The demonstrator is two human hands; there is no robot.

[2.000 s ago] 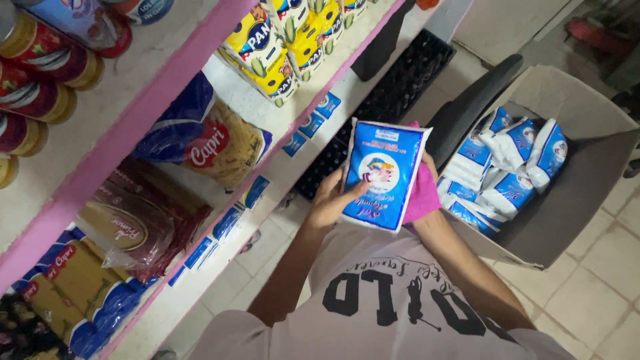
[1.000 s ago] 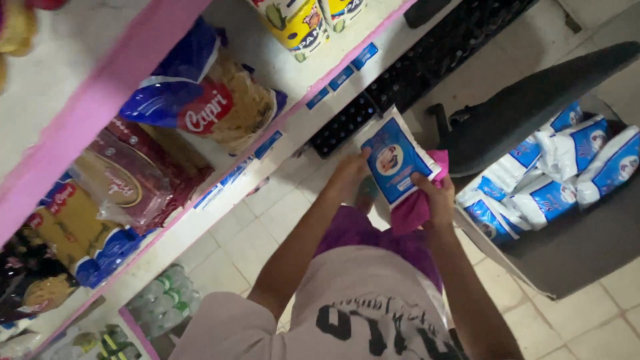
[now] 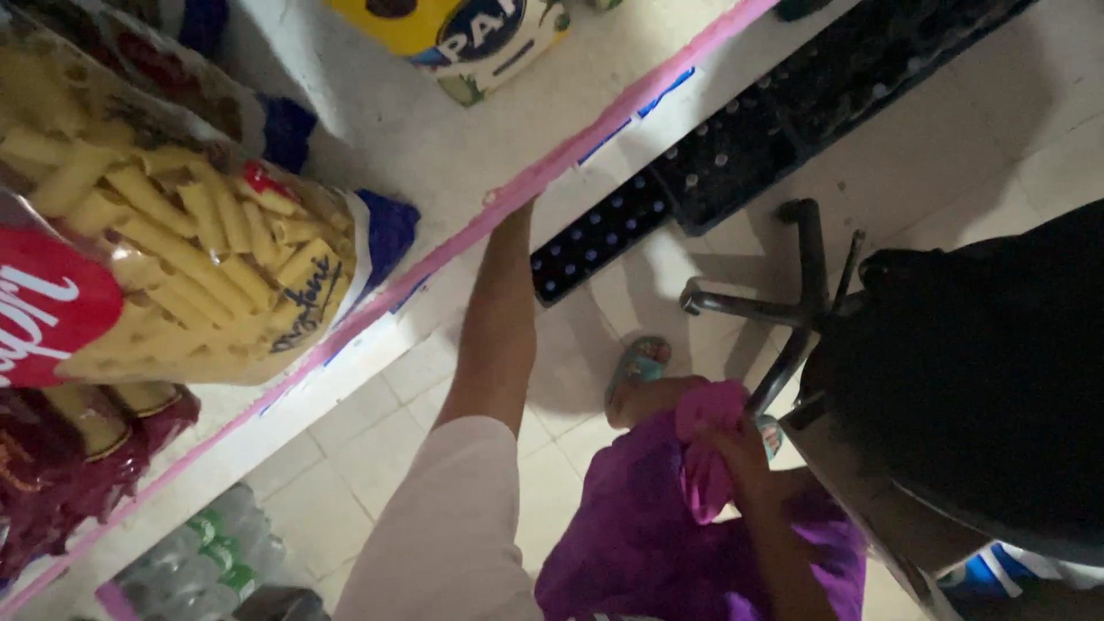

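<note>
My left forearm reaches up and in under the pink-edged shelf (image 3: 552,177), which hides my left hand and whatever it may hold. Low in the view, my right hand (image 3: 729,444) is closed on a bright pink cloth (image 3: 709,414) in front of my purple shorts. The blue-and-white packet seen earlier is not visible. At lower right, part of a similar blue-and-white packet (image 3: 992,573) shows inside a cardboard box (image 3: 871,517).
Bags of pasta (image 3: 190,250) and a yellow PAN package (image 3: 466,39) stand on the shelf. Black crates (image 3: 733,155) lie on the floor beside it. A black office chair (image 3: 975,371) with splayed legs is at right. Plastic-wrapped bottles (image 3: 207,552) sit at lower left.
My left hand has gone from the blue-and-white packet at my front to a place hidden under the shelf. The packet is out of sight. The pink cloth stays in my right hand. The view has moved nearer the shelf.
</note>
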